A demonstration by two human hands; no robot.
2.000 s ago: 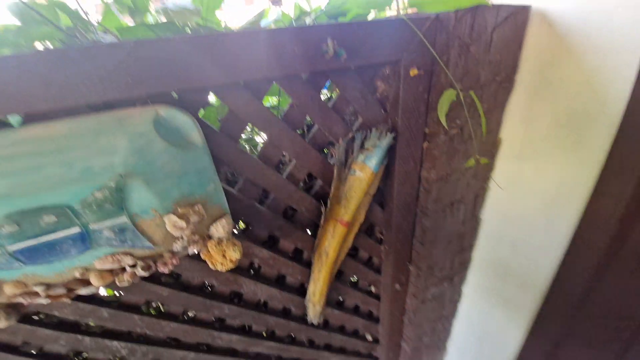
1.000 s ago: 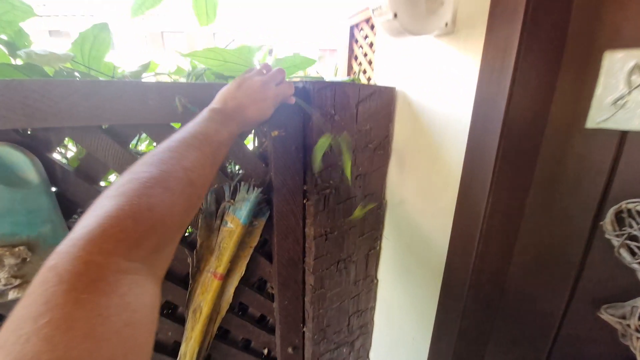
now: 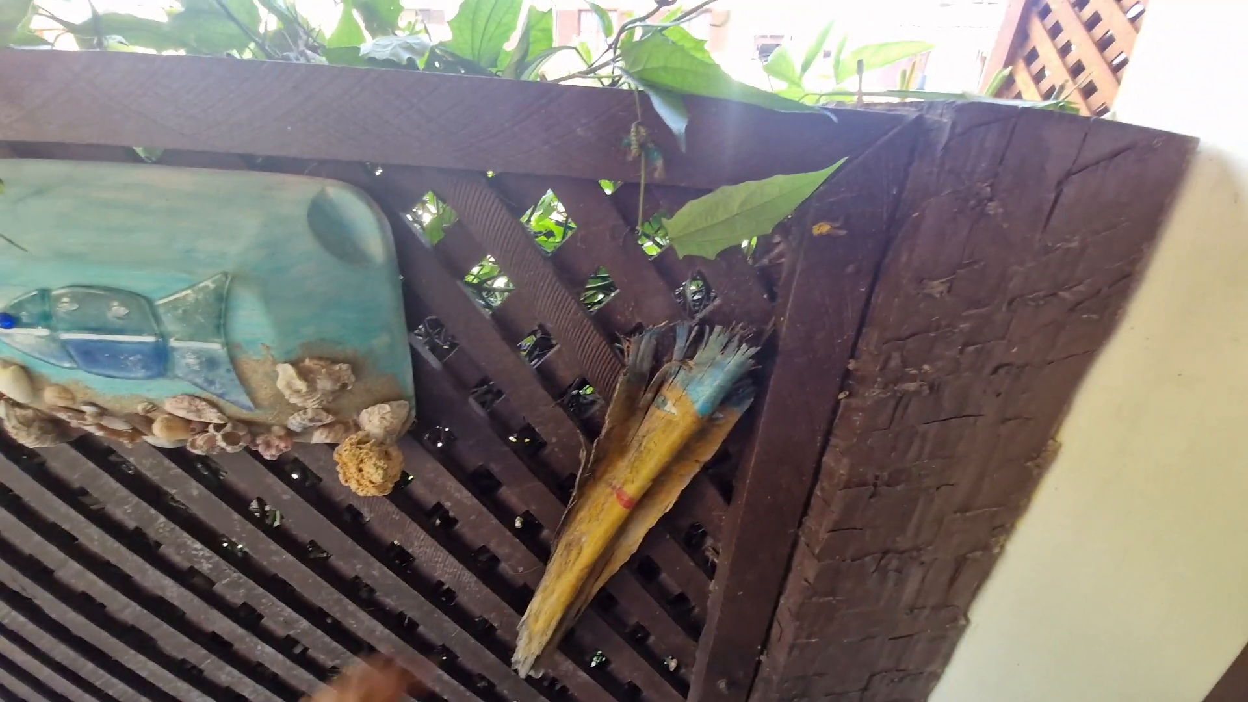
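Observation:
A blurred bit of skin, perhaps part of my left hand (image 3: pixel 366 680), shows at the bottom edge before the lattice; its fingers cannot be made out. My right hand is out of view. A yellow and blue painted piece of dried plant material (image 3: pixel 624 487) hangs tilted on the dark wooden lattice (image 3: pixel 507 380). To its left is a turquoise plaque (image 3: pixel 292 244) with a glass fish (image 3: pixel 117 331), seashells (image 3: pixel 195 408) and a small yellow sponge-like piece (image 3: pixel 369 464) along its lower edge. A green leaf (image 3: pixel 746 210) droops over the top rail (image 3: pixel 439 112).
A thick, cracked wooden post (image 3: pixel 936 419) stands at the right of the lattice, beside a cream wall (image 3: pixel 1131 487). Leafy vines (image 3: pixel 497 34) lie along the top of the fence. Another, lighter wooden lattice (image 3: pixel 1068 49) is at the upper right.
The arm that reached up to the top rail, its hand by the vine leaves, is gone from there. The view has swung back left, and the turquoise plaque shows more fully.

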